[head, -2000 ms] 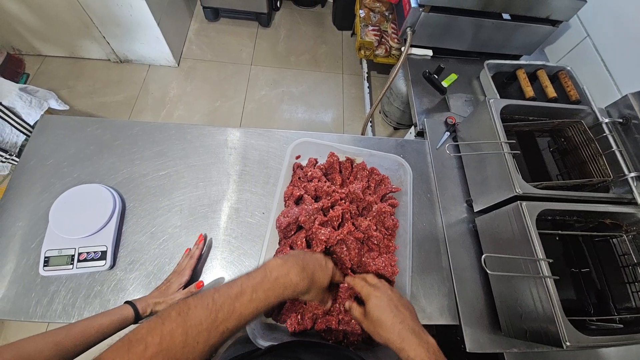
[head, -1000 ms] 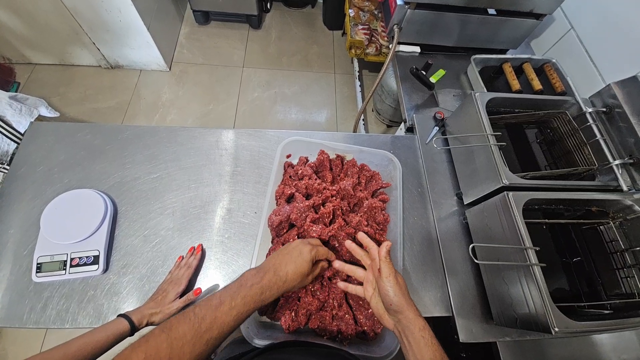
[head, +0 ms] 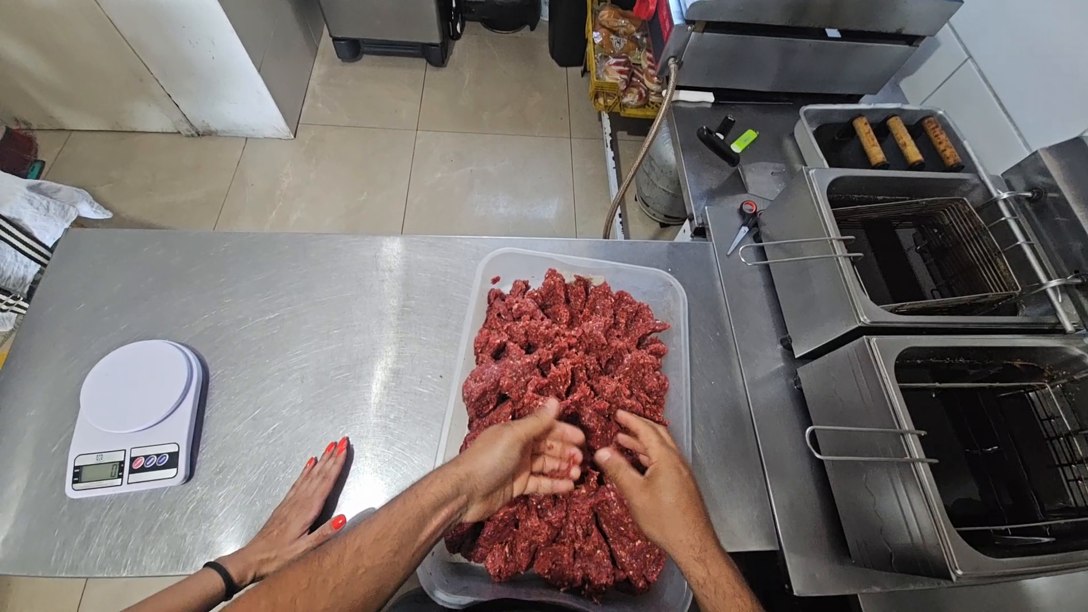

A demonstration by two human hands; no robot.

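Raw ground beef (head: 586, 340) fills most of a translucent plastic tub (head: 680, 340) on the stainless steel table. Over the lower middle of the meat is my left hand (head: 518, 463), palm turned inward and fingers apart, with small bits of meat on them. My right hand (head: 654, 484) faces it from the other side, its fingers slightly curled and spread. Neither hand holds a lump of meat. Whether the fingertips touch the surface I cannot tell.
Another person's hand (head: 310, 497) with red nails rests on the table (head: 280, 323), left of the tub. A digital kitchen scale (head: 136, 416) lies farther left. Two deep fryers (head: 884, 255) with wire baskets, scissors (head: 745, 225) and a tray (head: 820, 140) with wooden-handled tools stand at the right.
Both hands were down in the meat two seconds ago. A second ago my left fingers were bunched at the meat; now they are spread, and the hands face each other.
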